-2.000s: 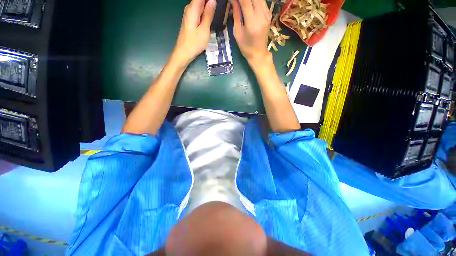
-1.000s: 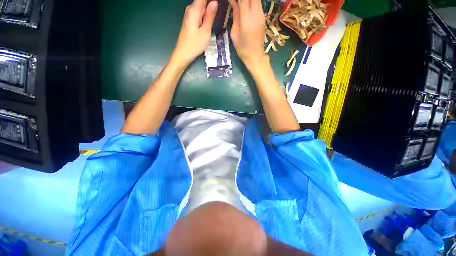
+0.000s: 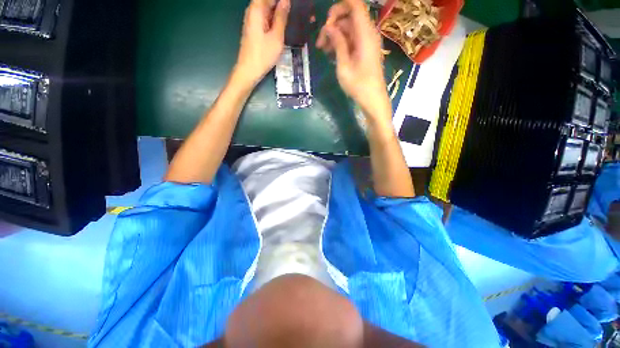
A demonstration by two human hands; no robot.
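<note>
An open phone unit [image 3: 293, 85] lies upright in the view on the green bench mat, its silvery-white recess showing and circuitry at its near end. A flat black battery [image 3: 299, 24] is at its far end, cut by the top edge. My left hand [image 3: 264, 34] holds the battery's left side between thumb and fingers. My right hand [image 3: 350, 47] is raised to the right of the battery, apart from it, blurred, with fingers bent. Whether it holds a thin strip cannot be told.
A red bin [image 3: 445, 34] full of tan strips [image 3: 413, 24] stands at the upper right, beside a white plate [image 3: 421, 95] with a black square. A tall black tray stack [image 3: 520, 115] with a yellow ribbed band [image 3: 459, 115] is at right. Black trays [image 3: 88, 109] holding phones are at left.
My right hand has come off the battery and moved right. The tan strip on the battery no longer shows. The phone has shifted slightly left. My left hand has barely moved.
</note>
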